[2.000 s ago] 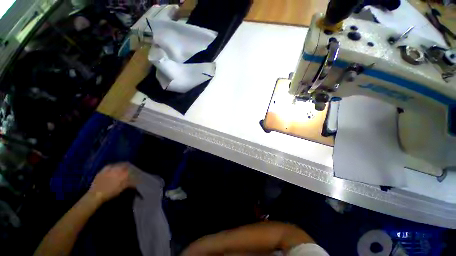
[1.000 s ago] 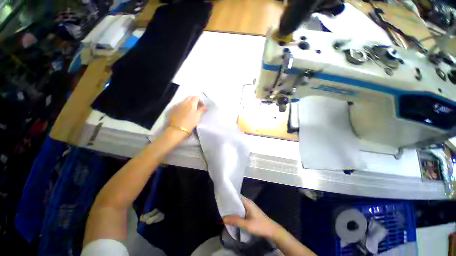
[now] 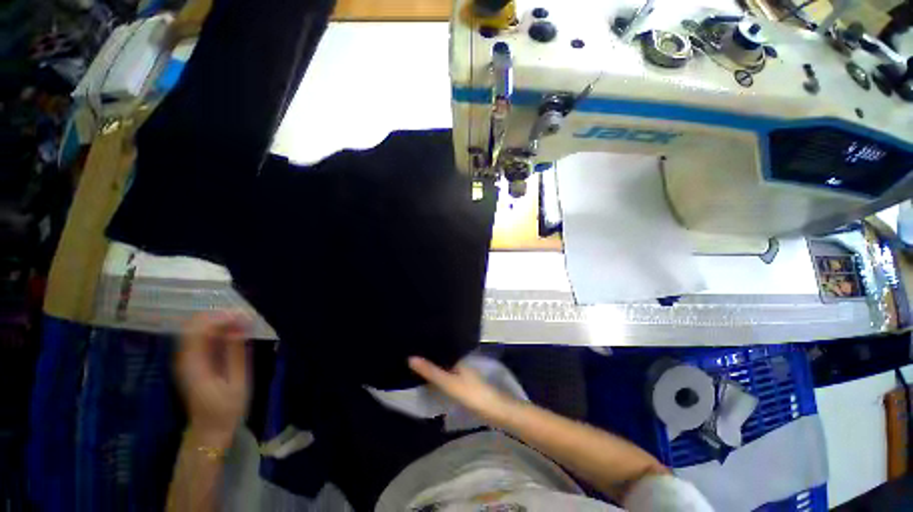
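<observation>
A black fabric panel lies over the white table from the left to the needle area and hangs over the front edge. Its right edge is beside the presser foot. My right hand is at the panel's lower edge, thumb on the cloth; its other fingers are hidden. A pale pocket-like piece shows partly under the panel and this hand, above my lap. My left hand is blurred, off the cloth, left of the panel near the front edge, with nothing visible in it.
The sewing machine head stands at right, with a pale piece under its arm. More black cloth lies at upper left. A blue basket below right holds a white tape roll. Another blue basket is below left.
Black cloth now covers the table up to the needle. The pale piece has gone from the tabletop down towards my lap. My left hand has moved left and down, away from it.
</observation>
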